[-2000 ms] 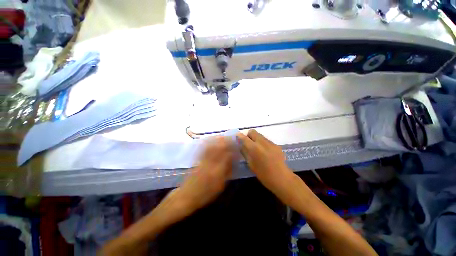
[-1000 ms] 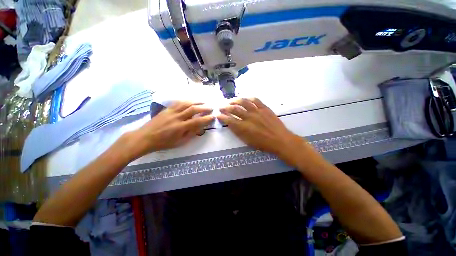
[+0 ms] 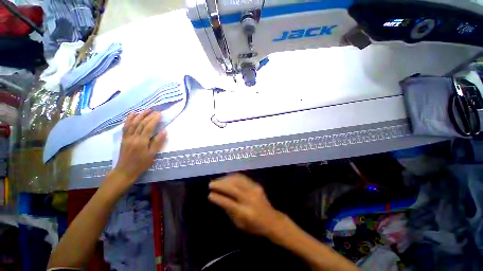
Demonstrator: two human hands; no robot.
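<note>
My left hand [image 3: 139, 142] lies on a pale blue collar strip [image 3: 172, 114] beside the fanned stack of collar pieces [image 3: 100, 120]. The strip's far end curls up and reaches towards the presser foot area; the part under my hand is hidden. My right hand [image 3: 241, 204] is in front of the table edge, over the dark area below, slightly blurred, fingers loosely bent, with nothing visible in it. The white sewing machine [image 3: 318, 18] stands above, its dark round knob [image 3: 249, 74] close to the needle area, where glare hides detail.
A smaller folded blue bundle [image 3: 92, 66] and a white cloth scrap [image 3: 61, 63] lie at the far left. Black-handled snips [image 3: 465, 108] lie on folded grey cloth [image 3: 426, 106] at the right. A ruler-marked band [image 3: 275, 148] runs along the front edge. A blue-rimmed basket [image 3: 370, 209] is below right.
Both hands have left the needle area. My left hand has moved left with the strip beside the stack; my right hand has come back off the table. The view has also shifted slightly.
</note>
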